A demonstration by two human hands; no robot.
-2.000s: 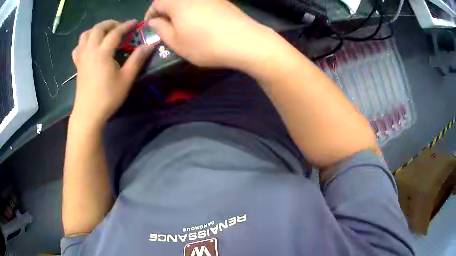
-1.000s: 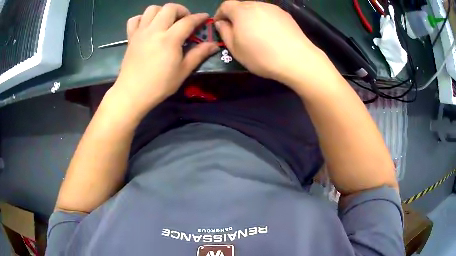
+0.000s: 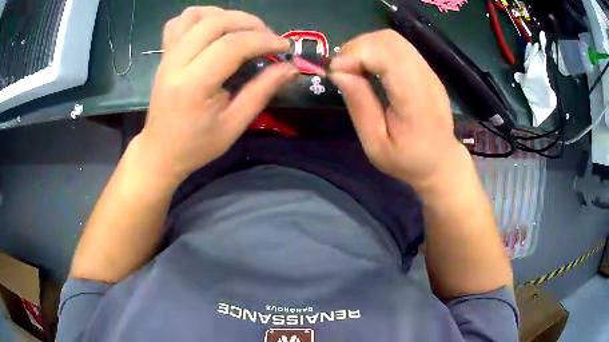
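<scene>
A red-rimmed open thermometer housing [image 3: 314, 36] with pale and dark insides is at the bench front. My left hand [image 3: 210, 73] grips its left side between thumb and fingers; a thin metal stem [image 3: 152, 52] shows left of this hand. A small pink-red strip [image 3: 310, 65] lies across the housing's near side, between my fingertips. My right hand [image 3: 400, 100] pinches the strip's right end; the exact contact is blurred. Small white parts [image 3: 316, 85] lie just below the housing.
The electric screwdriver [image 3: 454, 67] lies right, with its black cord. Beyond are a white tissue [image 3: 536, 80], red-handled pliers [image 3: 499, 33] and a pink-red pile [image 3: 446, 4]. A white ribbed tray [image 3: 50, 40] is left. A clear compartment tray [image 3: 511, 200] is below right.
My right hand has moved right, away from the housing, uncovering its red rim. The pink-red strip now shows between the fingertips. The view has shifted since the earliest frame.
</scene>
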